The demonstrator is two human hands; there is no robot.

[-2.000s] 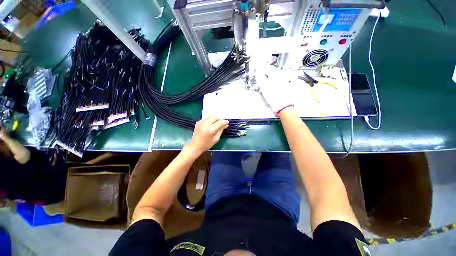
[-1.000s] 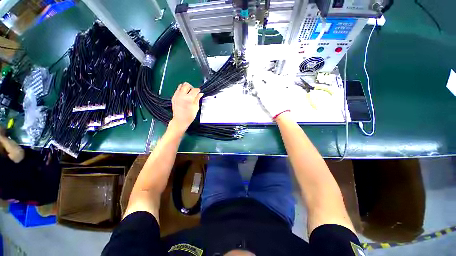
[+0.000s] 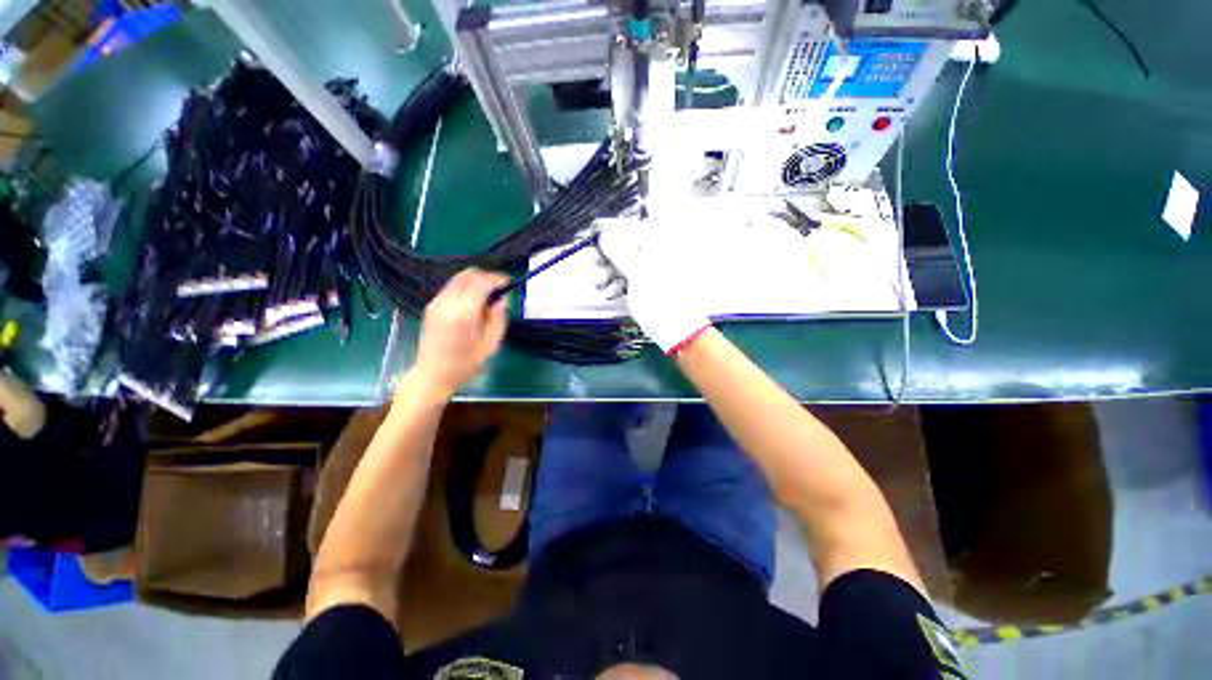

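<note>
My left hand (image 3: 460, 326) is bare and closed on a black cable (image 3: 548, 264) at the left of the white base plate (image 3: 851, 295). My right hand (image 3: 654, 286), in a white glove, is at the cable's other visible end over the plate; its fingertips are closed on it. The curved black cable bundle (image 3: 399, 272) passes left of the plate. One part reaches under the machine head (image 3: 641, 80), the other ends at the plate's front edge. The fixture under the head is mostly hidden by glare and cables.
A control unit (image 3: 857, 86) stands at the back right. Pliers (image 3: 817, 222) lie on the plate. A flat black device (image 3: 934, 255) with a white lead is right of it. A cable pile (image 3: 233, 199) is at the left. A person's arm (image 3: 19, 403) shows at the far left edge.
My gloved right hand has moved from under the machine head left and towards me. A single cable now stretches between both hands. My left hand has moved slightly left and nearer me.
</note>
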